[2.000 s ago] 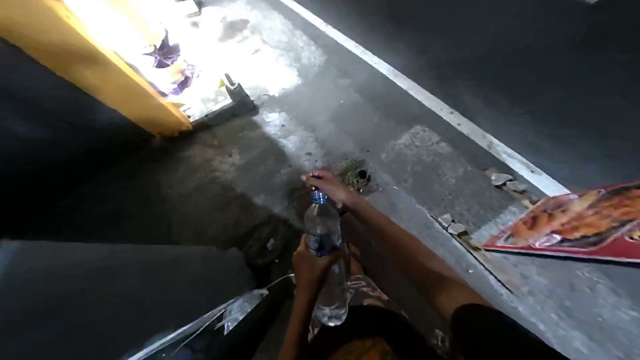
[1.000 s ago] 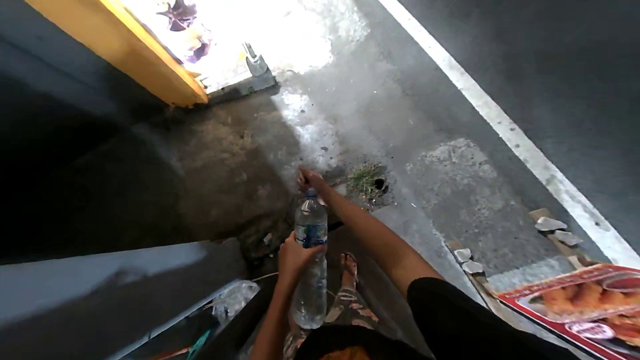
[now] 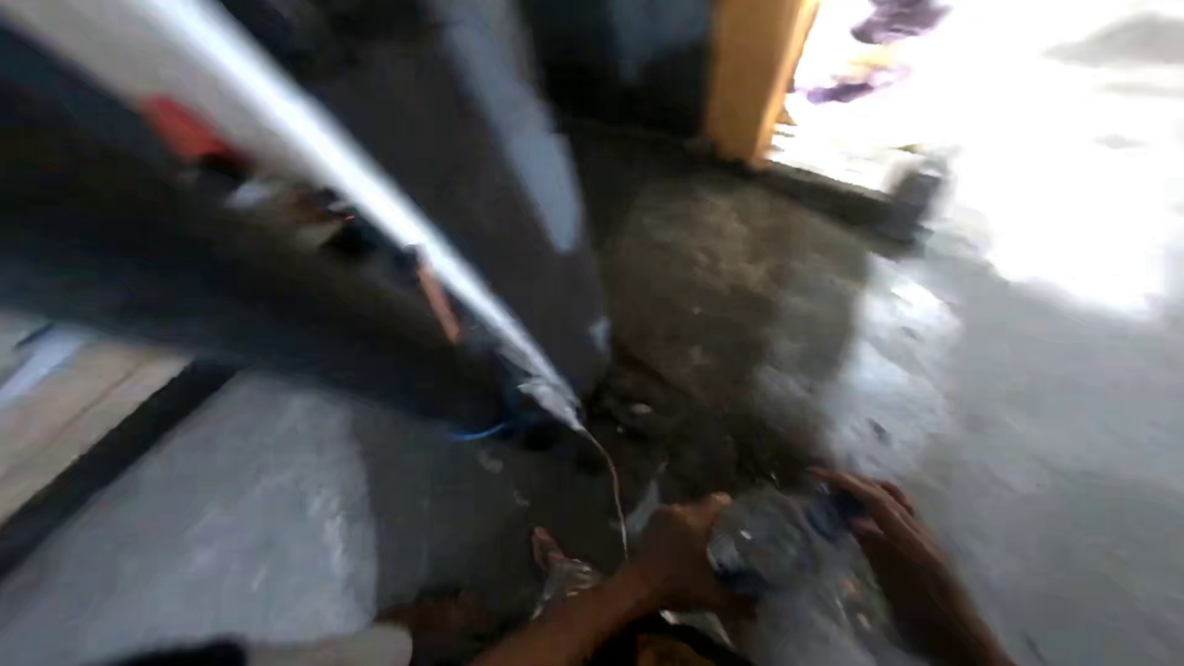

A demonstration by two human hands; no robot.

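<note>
A clear plastic bottle (image 3: 763,536) is at the lower right of the head view, blurred by motion. My left hand (image 3: 680,550) grips its body from the left side. My right hand (image 3: 879,523) is at the bottle's right side, with the fingers close to a dark blue part that looks like the cap or neck. Blur hides whether the cap is on and how the right fingers sit on it. Part of a bare foot (image 3: 548,548) shows below, left of my left hand.
A pale slanting edge (image 3: 370,203) with blurred small items beside it crosses the upper left. A yellow post (image 3: 754,83) stands at the top beside a brightly lit floor. A thin cord (image 3: 612,481) hangs near my left hand. Wet concrete (image 3: 721,259) lies ahead.
The view has swung strongly to the left. The bottle, upright between my hands before, is now tilted at the lower right. Both hands remain at it.
</note>
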